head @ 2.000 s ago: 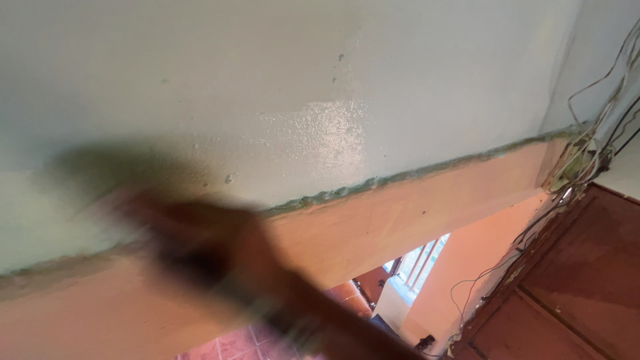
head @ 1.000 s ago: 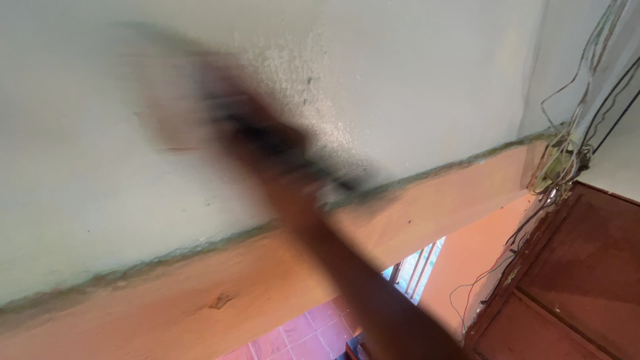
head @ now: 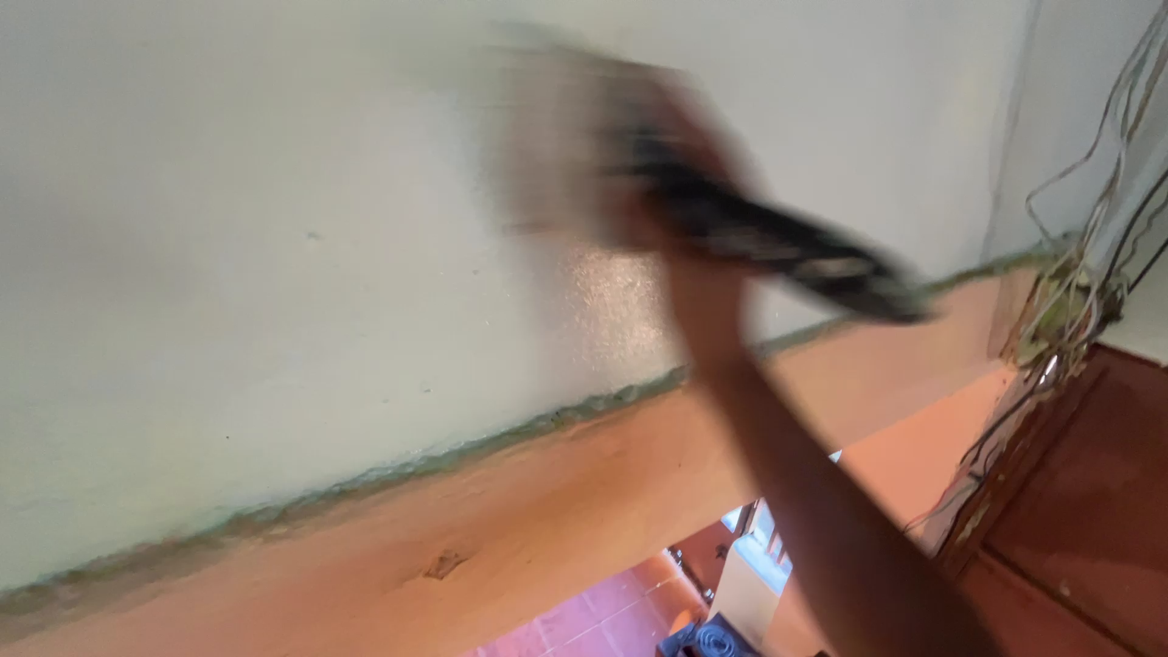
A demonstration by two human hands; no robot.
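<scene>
My right hand (head: 680,210), heavily blurred, reaches up from the lower right and grips a dark-handled flat tool (head: 776,233). Its handle points down and to the right, while its broad end lies at the upper left over the pale painted wall (head: 274,228). The blur hides the exact kind of tool and whether it touches the wall. Beneath the hand, a shiny patch (head: 616,306) shows on the wall. A rough green edge (head: 411,467) runs between the pale surface and the orange band below. My left hand is out of view.
Loose wires (head: 1109,173) hang at the right over a wall box (head: 1058,315). Below them is a reddish-brown panel (head: 1086,502). The orange band (head: 566,493) crosses the lower view. Past its lower edge are a tiled floor (head: 593,620) and a blue rolled item (head: 716,639).
Two seconds ago my right hand and the tool were low at the left, near the green edge; one second ago they were higher up the wall. They are now farther right in view.
</scene>
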